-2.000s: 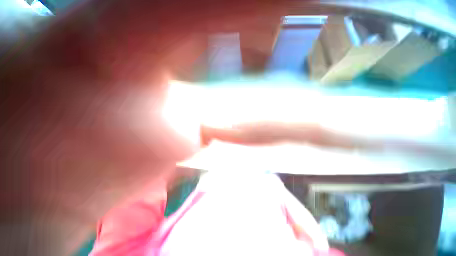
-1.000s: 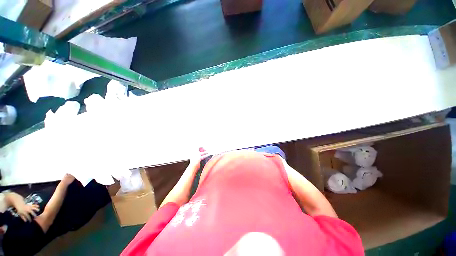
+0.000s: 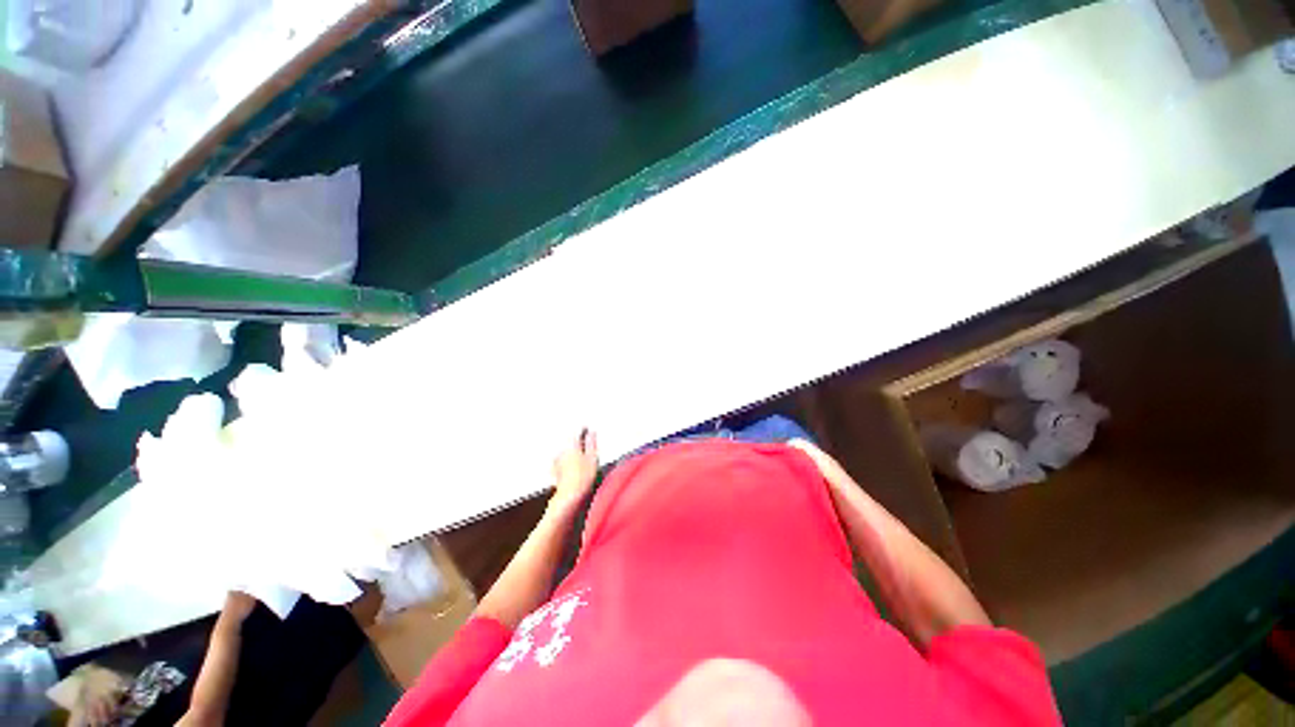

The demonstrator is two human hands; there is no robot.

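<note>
My left hand [image 3: 577, 466] rests at the near edge of the glossy cream-white bench [image 3: 682, 327], with a fingertip raised and nothing seen in it. My right hand [image 3: 807, 452] is at my waist, mostly hidden by my red shirt, so its fingers cannot be made out. The bench runs from lower left to upper right and is strongly overexposed. Right of me, below the bench edge, a large open brown carton [image 3: 1136, 554] holds several small white bagged parts [image 3: 1051, 372], grouped at its left side.
White bagged products [image 3: 213, 497] are heaped at the bench's left end. A coworker in black [image 3: 291, 660] is beside them. A small carton [image 3: 426, 625] stands below the bench. Beyond it are a dark green belt [image 3: 469, 142], a green post [image 3: 270, 291] and brown cartons [image 3: 625, 20].
The view has turned, so the bench slopes more steeply and the white heap shows larger. My left hand now shows more fully on the bench edge. My right hand remains at my waist.
</note>
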